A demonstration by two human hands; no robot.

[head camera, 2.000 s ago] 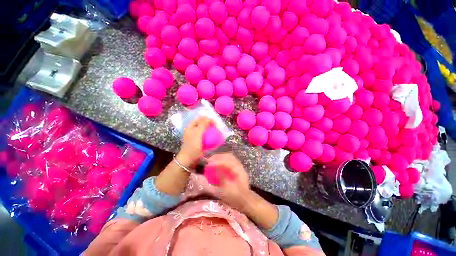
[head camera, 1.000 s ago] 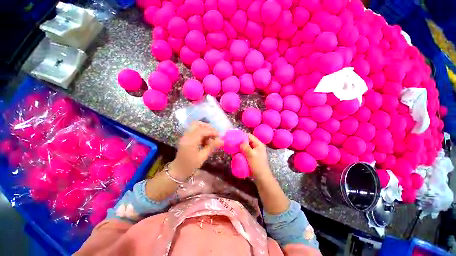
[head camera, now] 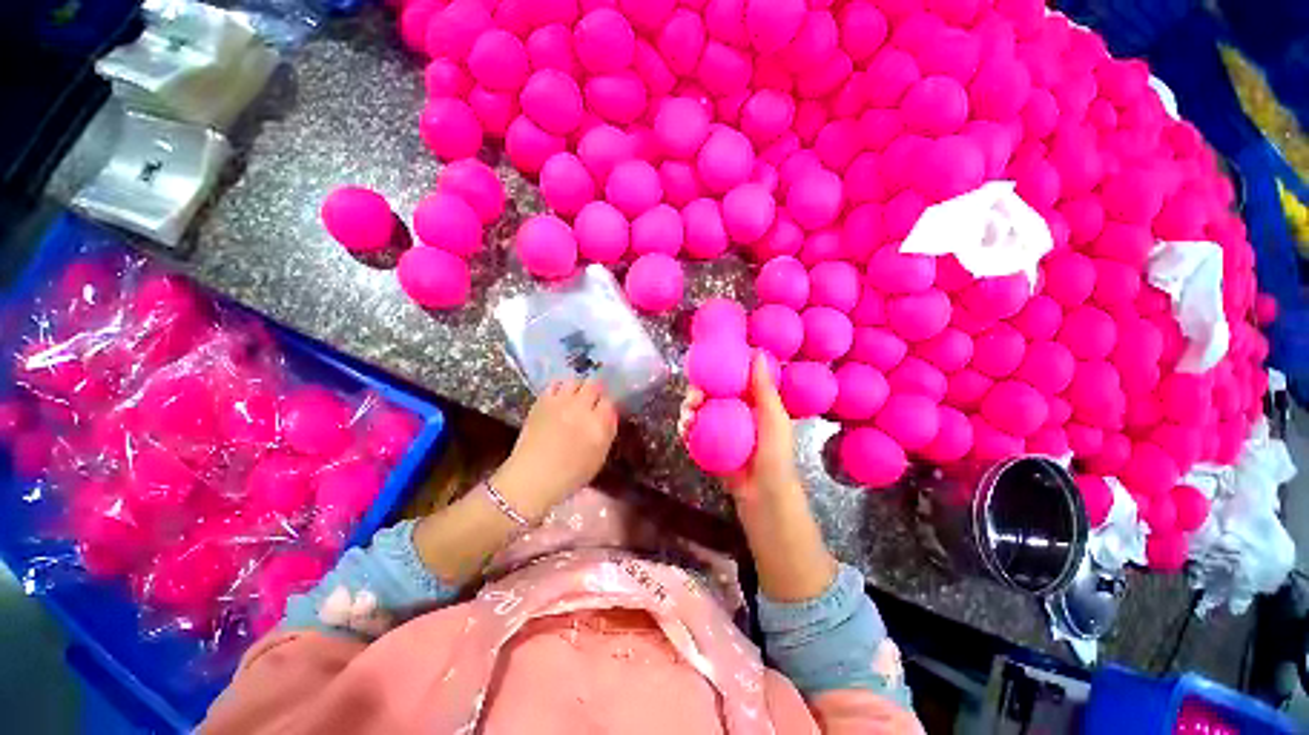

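Note:
My right hand (head camera: 764, 438) holds pink balls (head camera: 721, 435), at least two, one above the other, near the bench's front edge. My left hand (head camera: 569, 438) is at the near edge of a clear poly bag (head camera: 582, 342) with small dark print, lying flat on the bench. Its fingers are bent over the bag's edge; whether they grip it is hard to tell. A huge heap of pink balls (head camera: 919, 216) lies beyond and to the right. Several loose balls (head camera: 359, 218) lie left of the bag.
Stacks of empty bags (head camera: 155, 170) lie at the bench's far left. A blue bin (head camera: 409, 481) holds shiny filled bags at the left. A metal cup (head camera: 1029, 526) stands at the right. White cloths (head camera: 985, 233) lie on and beside the heap. Another blue crate (head camera: 1134, 704) is at lower right.
My hands have moved apart. My right hand has moved right and up with balls in it. My left hand has come away from the balls to the bag's near edge.

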